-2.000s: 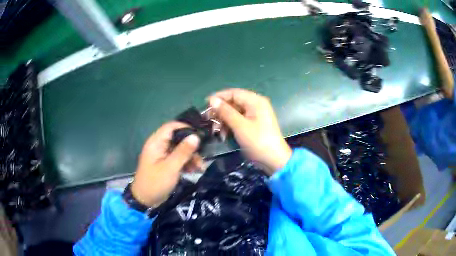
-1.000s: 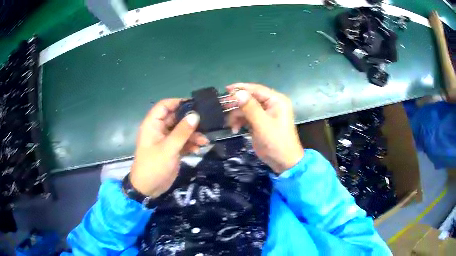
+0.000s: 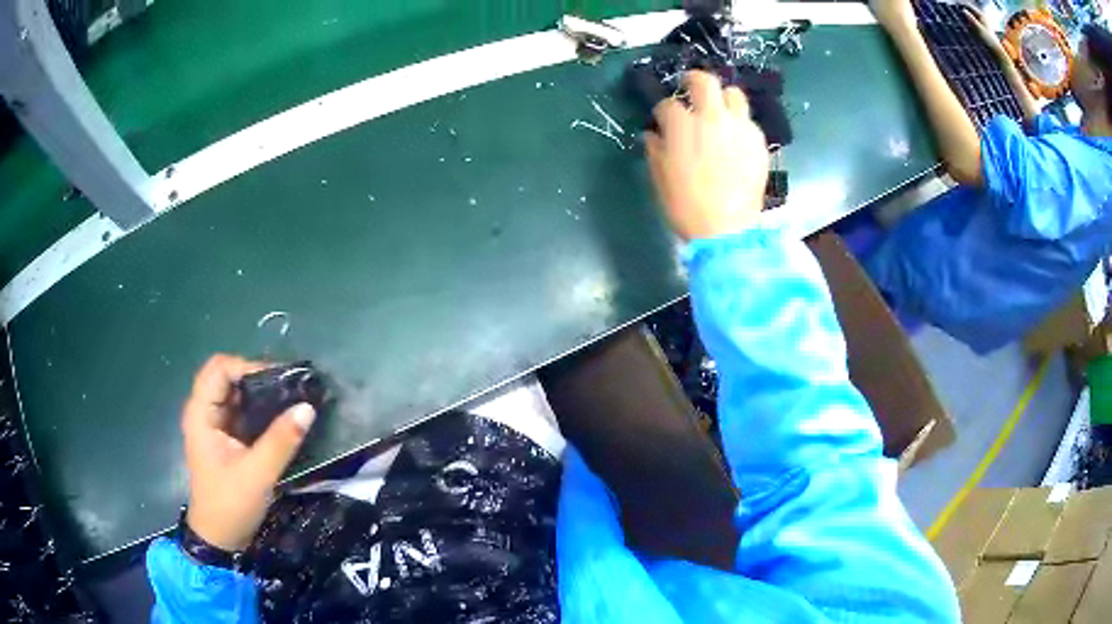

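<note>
My left hand (image 3: 242,445) holds a small black unit (image 3: 281,400) low over the near left part of the green bench (image 3: 402,244). A thin silver wire loop (image 3: 274,322) shows just beyond it. My right hand (image 3: 707,159) reaches to a pile of black parts with silver wires (image 3: 762,98) near the far rail. Its fingertips are at the pile, and I cannot tell whether they grip a part.
A white rail (image 3: 402,88) and grey upright (image 3: 79,116) stand behind the bench. A brown carton (image 3: 634,451) is below the near edge. Another person in blue (image 3: 1037,183) holds a black tray (image 3: 963,61) at the right. Black plastic (image 3: 463,536) covers my lap.
My hands have moved apart. My left hand has gone down and left with the black unit. My right hand has left the wire loops and reached right to the pile. The view has shifted right.
</note>
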